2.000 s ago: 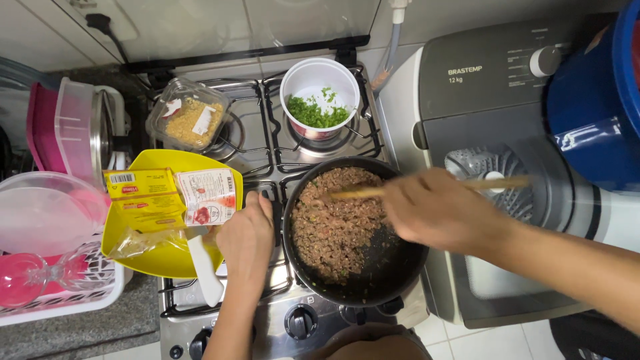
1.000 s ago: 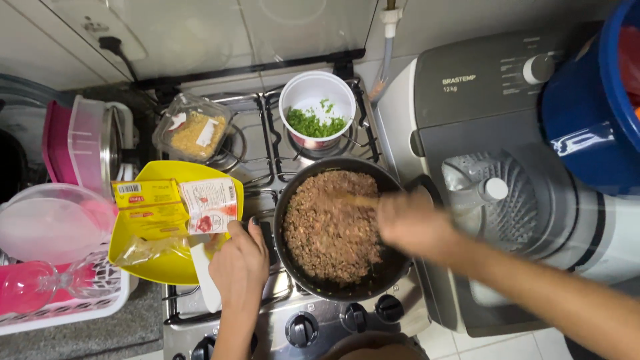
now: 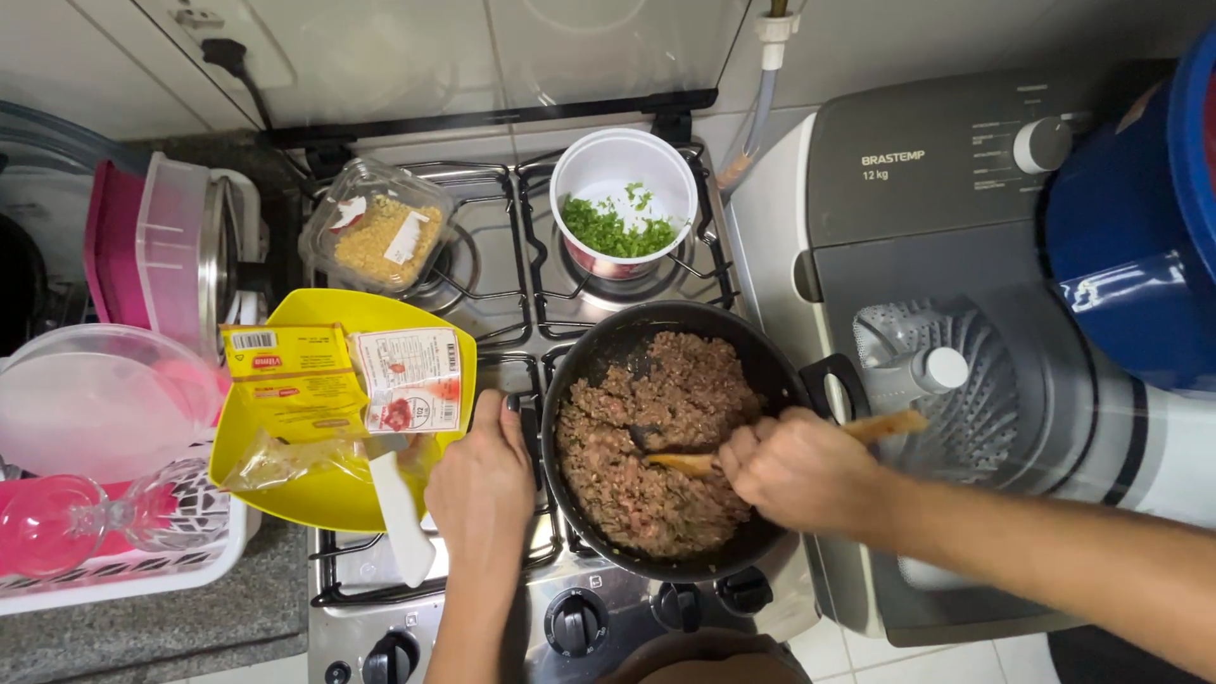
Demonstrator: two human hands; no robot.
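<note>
My right hand (image 3: 803, 470) is closed around a wooden spoon (image 3: 888, 426), whose lower end rests in browned ground meat (image 3: 665, 418). The meat fills much of a black frying pan (image 3: 708, 570) on the front right burner. My left hand (image 3: 483, 484) is beside the pan's left side, next to a yellow plastic bowl (image 3: 313, 309); whether it grips anything I cannot tell. In the bowl lie a yellow packet (image 3: 294, 380), a labelled clear wrapper (image 3: 413, 380) and a white-handled knife (image 3: 404, 527), its handle sticking out over the rim.
Behind the pan, a white tub (image 3: 622, 157) holds chopped green herbs. A clear container (image 3: 385, 233) of yellowish crumbs stands at the back left. To the left is a white dish rack (image 3: 209, 570) with plastic ware and glasses, to the right a washing machine (image 3: 912, 209) and a blue bucket (image 3: 1130, 237).
My right hand has moved the spoon through the meat, which is now spread differently in the pan. My left hand stays between the bowl and the pan.
</note>
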